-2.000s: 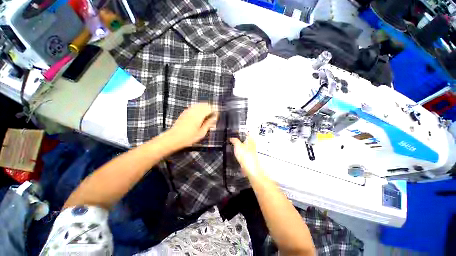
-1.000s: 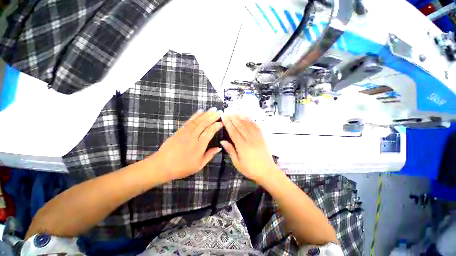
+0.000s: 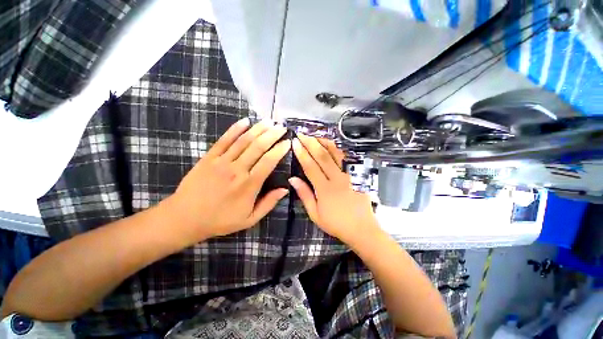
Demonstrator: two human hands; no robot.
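A black, grey and white plaid panel lies on the white machine table and hangs over its front edge. A dark seam line runs down it between my hands. My left hand lies flat on the cloth left of the seam. My right hand lies flat on the cloth right of the seam. The fingertips of both hands nearly meet just in front of the small metal needle-area parts. The exact presser foot and needle point are partly hidden.
The sewing machine head with blue stripes fills the upper right. More plaid cloth lies at the upper left. Another plaid piece hangs below the table edge at lower right. A blue bin stands at the far right.
The view has come closer to the machine head. My hands moved from handling the panel at the table's left to lying flat at the needle area, and have stayed there since one second ago.
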